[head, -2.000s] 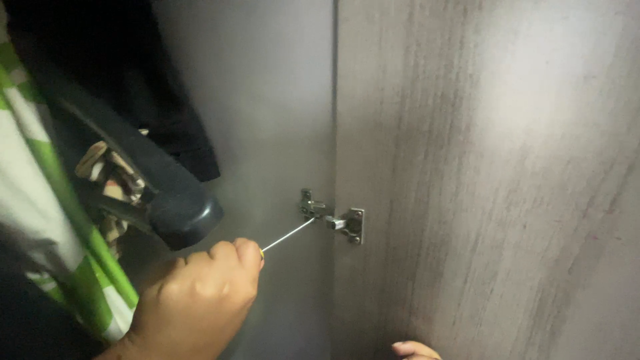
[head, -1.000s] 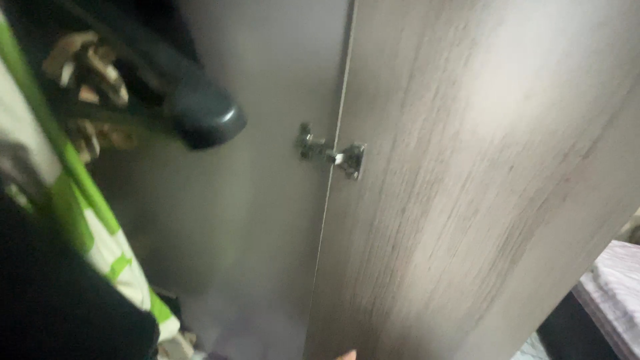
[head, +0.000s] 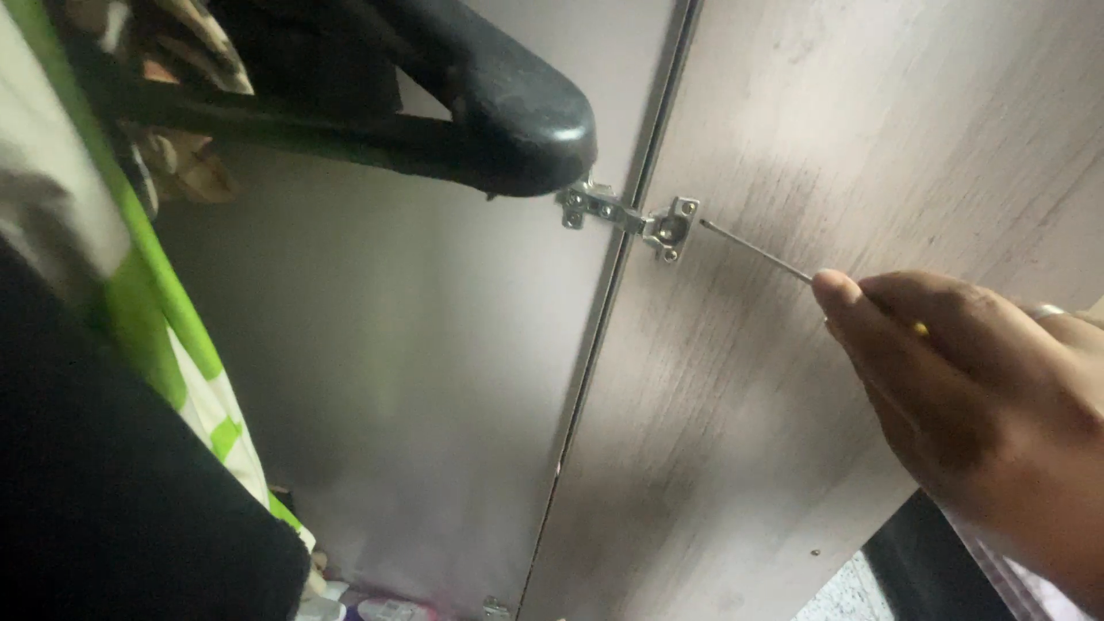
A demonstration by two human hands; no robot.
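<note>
My right hand [head: 975, 388] comes in from the right and holds a screwdriver [head: 759, 252] by its handle, mostly hidden in the fingers; a bit of yellow shows. The thin metal shaft points up and left, its tip just right of the hinge's cup plate. The metal cabinet hinge [head: 668, 229] joins the wood-grain door [head: 742, 388] to the grey side panel [head: 431, 345]. Its mounting plate [head: 573, 209] is partly behind the end of a black clothes hanger [head: 535, 121]. My left hand is not in view.
Green and white cloth [head: 198, 345] and dark fabric [head: 129, 483] hang at the left. A second hinge [head: 496, 607] shows at the bottom edge, beside some packages [head: 388, 609]. Beyond the door, speckled floor [head: 849, 591] and a dark edge [head: 931, 552] appear.
Two seconds ago my left hand held the screwdriver at the hinge from the left; now my right hand holds it from the right. The left hand has left the view. The view has shifted and tilted.
</note>
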